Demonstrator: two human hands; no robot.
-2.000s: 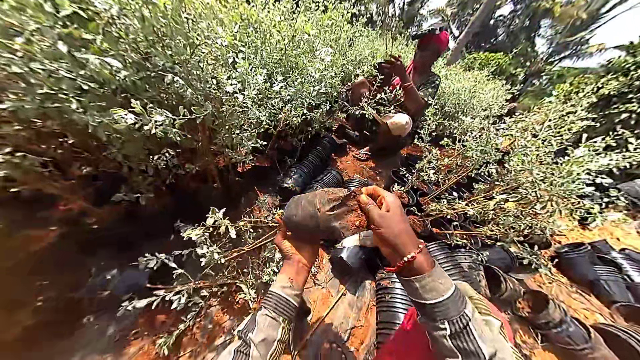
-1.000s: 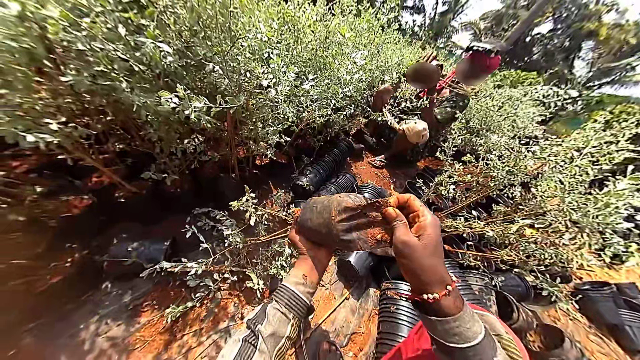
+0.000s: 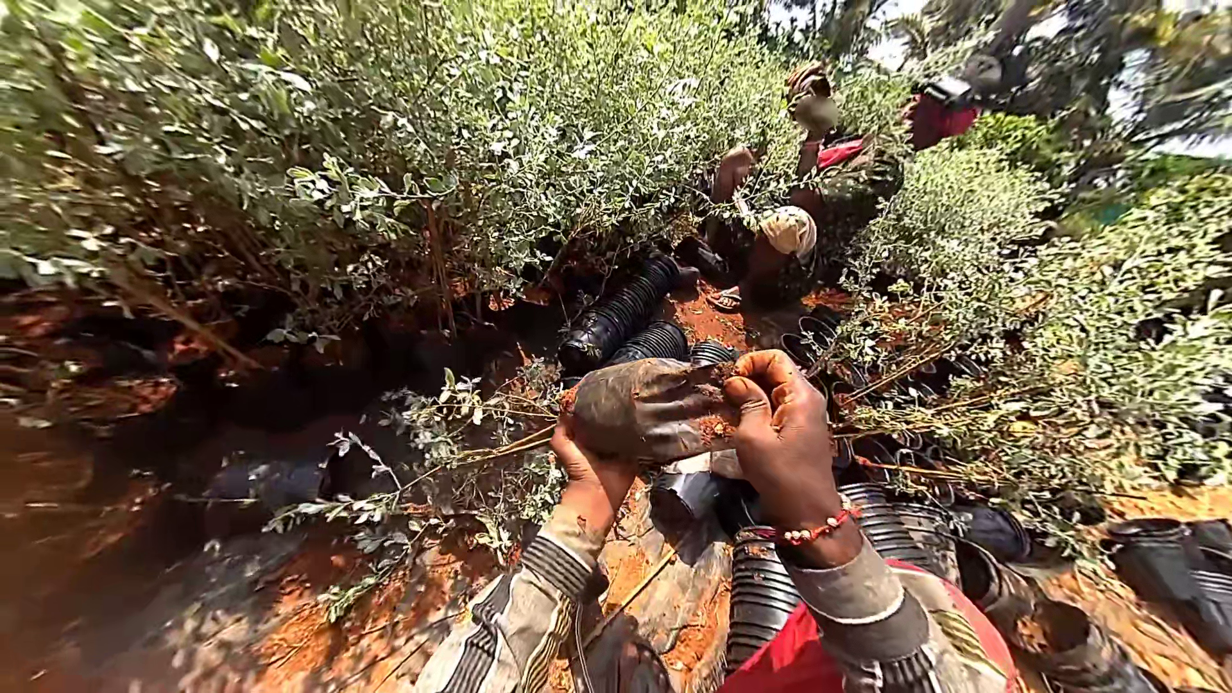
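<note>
A soil-stained dark plastic nursery bag [image 3: 640,409] lies on its side between my two hands. My left hand [image 3: 589,476] cups its rounded end from below and the left. At the other end, the thumb and fingers of my right hand [image 3: 784,423] pinch the crumpled edge, where reddish soil clings. A leafy plant stem [image 3: 500,448] extends left from beside the bag; whether it grows from the bag is hidden by my left hand. A beaded bracelet [image 3: 816,529] circles my right wrist.
Stacked black plastic pots [image 3: 630,313] lie ahead, with another stack [image 3: 760,597] below my hands. Other pots [image 3: 1160,563] lie right. Dense leafy shrubs [image 3: 462,144] fill the left and back. A co-worker [image 3: 852,192] crouches among plants ahead, beside a pale rounded object [image 3: 789,231].
Both hands keep hold of the dark bag, and the right fingers have shifted along its crumpled end. The co-worker's raised hand has changed position.
</note>
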